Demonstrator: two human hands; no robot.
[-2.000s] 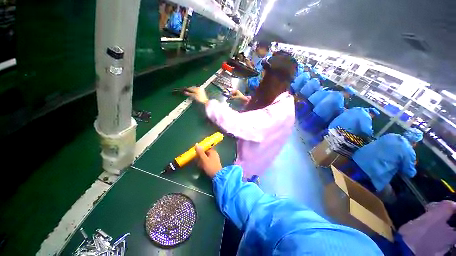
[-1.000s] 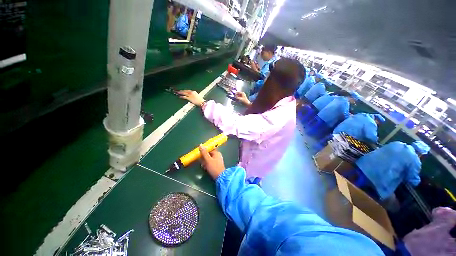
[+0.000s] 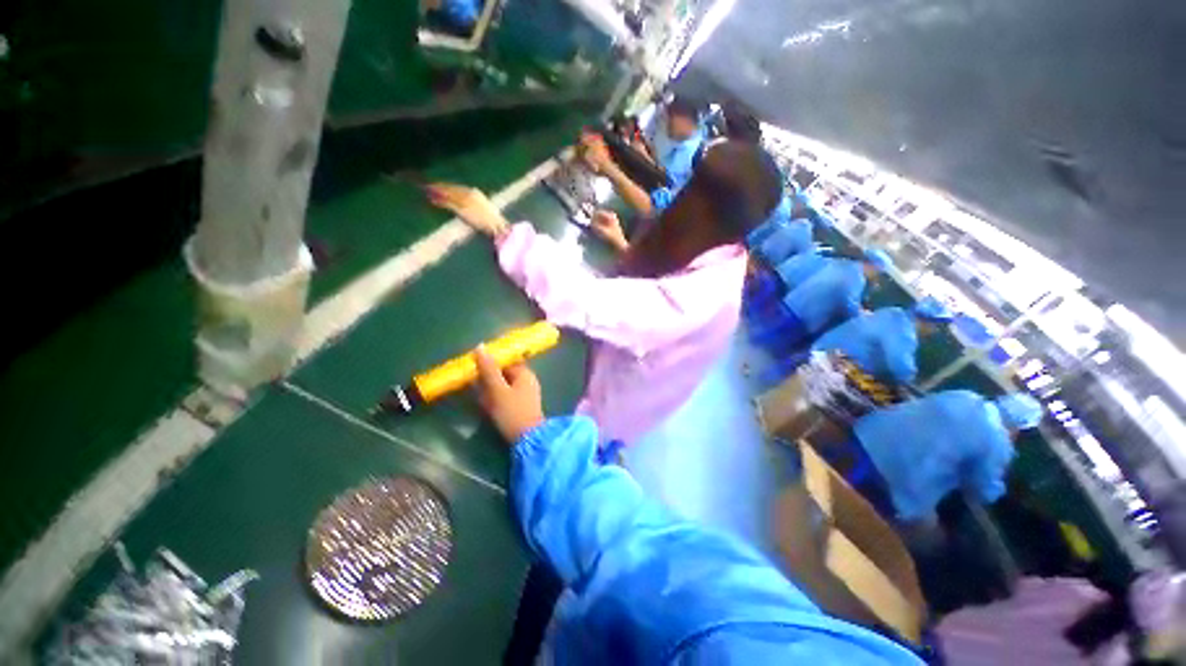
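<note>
The yellow-orange electric screwdriver (image 3: pixel 484 366) lies at a slant above the green bench, its dark tip pointing down and left. My right hand (image 3: pixel 509 393) holds its barrel from the near side, fingers on top; the blue sleeve reaches in from the lower right. The round screw tray (image 3: pixel 380 548), silvery and speckled, sits on the bench below the tip, apart from it. A loose pile of thin silver-white metal brackets (image 3: pixel 154 617) lies left of the tray, cut off by the bottom edge. My left hand is not in view. The picture is slightly blurred.
A pale upright post (image 3: pixel 260 195) stands beyond the tray on the white edge strip (image 3: pixel 390 269), with the green conveyor behind it. A neighbour in a pink smock (image 3: pixel 650 325) reaches over the conveyor. An open cardboard box (image 3: pixel 852 546) and workers in blue are at the right.
The view has shifted, so the post, screwdriver and tray now appear further left. My right hand keeps its hold on the screwdriver. The neighbour's arm stays stretched over the conveyor.
</note>
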